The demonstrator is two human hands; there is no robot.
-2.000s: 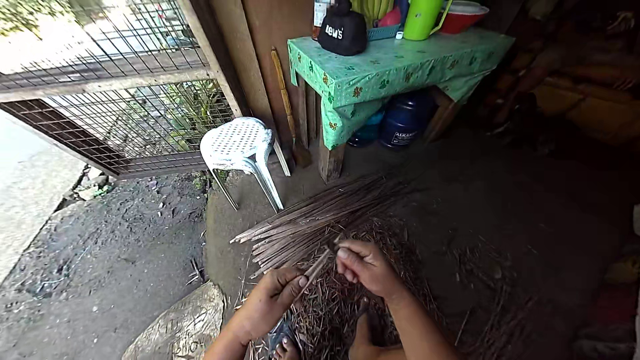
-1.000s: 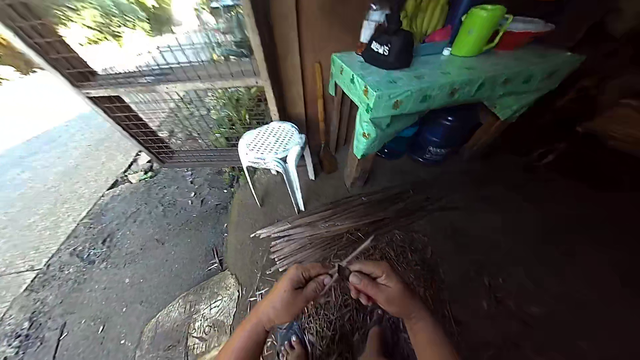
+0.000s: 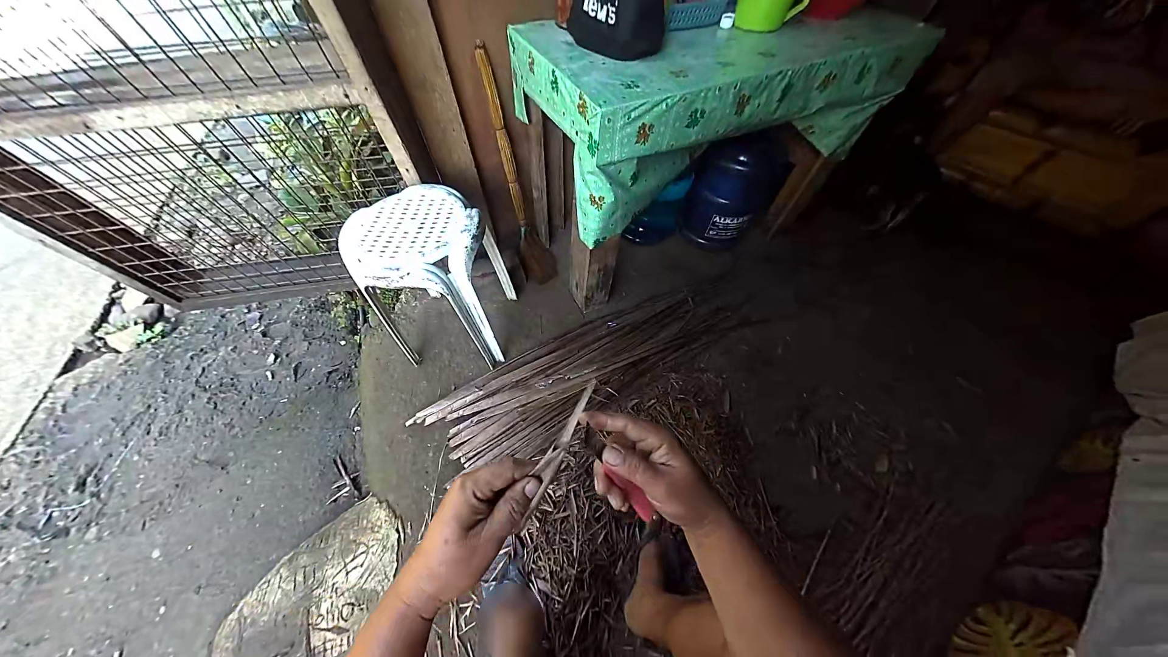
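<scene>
My left hand grips a thin, pale brown strip of dried plant stalk between thumb and fingers; its tip points up and away. Close to its right, my right hand is curled around a tool with a red handle, the blade mostly hidden by the fingers. The right index finger lies beside the strip; whether it touches is unclear. Just beyond both hands a loose bundle of long dried stalks rests on the floor. Under the hands lies a heap of short shavings, around my feet.
A white plastic stool stands beyond the bundle, near a mesh gate. Behind it are a broom and a table with a green patterned cloth. Blue water containers sit beneath. A flat stone slab lies at lower left.
The right hand's fingers have lifted and opened somewhat beside the strip, and the red handle has come into sight. The left hand still holds a strip.
</scene>
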